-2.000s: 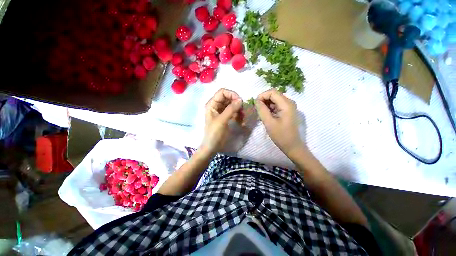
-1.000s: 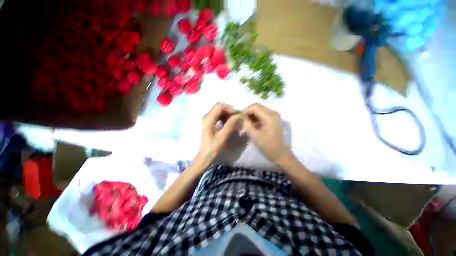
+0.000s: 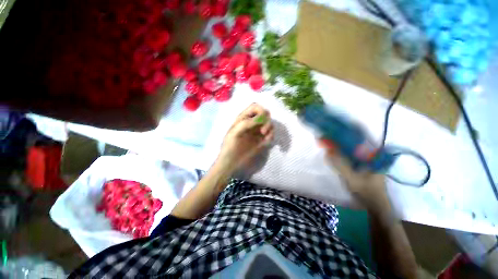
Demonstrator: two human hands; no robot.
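Observation:
My left hand (image 3: 247, 137) is above the white table sheeting (image 3: 297, 163), its fingertips closed on a small green leaf cap (image 3: 260, 118). My right hand (image 3: 357, 177) is blurred and holds the blue-teal glue gun (image 3: 349, 137), with its front end towards the upper left, to the right of my left hand. Loose red fruits (image 3: 223, 79) lie beyond my left hand, and green leaf caps (image 3: 295, 82) lie in a cluster beside them.
A carton (image 3: 131, 117) with red fruits is at the upper left. A white bag (image 3: 82, 210) with finished strawberries (image 3: 130, 207) hangs below the table edge. A cardboard sheet (image 3: 349, 46), a translucent cup (image 3: 397, 60), a black cord (image 3: 464, 114) and light-blue balls (image 3: 456, 35) are at the upper right.
My hands have parted. My right hand has moved right and taken hold of the glue gun, which has left the cup and cardboard. My left hand keeps the leaf cap.

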